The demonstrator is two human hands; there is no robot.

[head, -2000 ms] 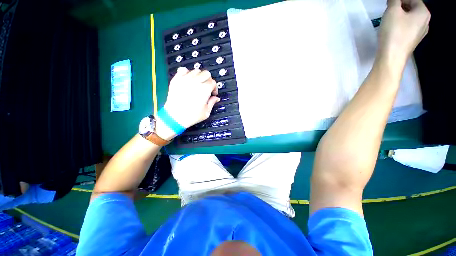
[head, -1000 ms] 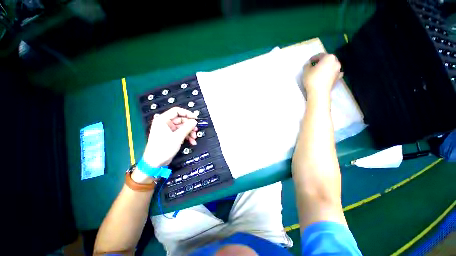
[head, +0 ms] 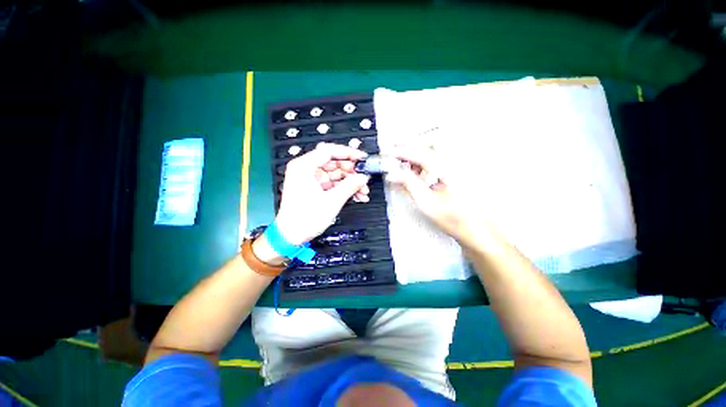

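My left hand (head: 322,187) is over the black component tray (head: 378,238) and holds a small glossy black housing (head: 368,165) between its fingertips. My right hand (head: 426,187) meets it from the right, with its fingertips at the housing's right end. Whether the right fingers hold a separate small part cannot be told. Units with round whitish centres (head: 316,112) lie in the upper tray rows. Glossy black housings (head: 342,257) lie in the lower rows. My hands hide the middle rows.
A large white sheet (head: 517,175) lies right of the tray. A pale blue printed slip (head: 181,182) lies at the bench left, beyond yellow tape (head: 247,151). Dark stacks (head: 673,191) stand at the right end. A dark mass fills the left side.
My right hand has come from the far right of the white sheet to my left hand over the tray. My left hand still holds the black housing. The camera view has shifted.
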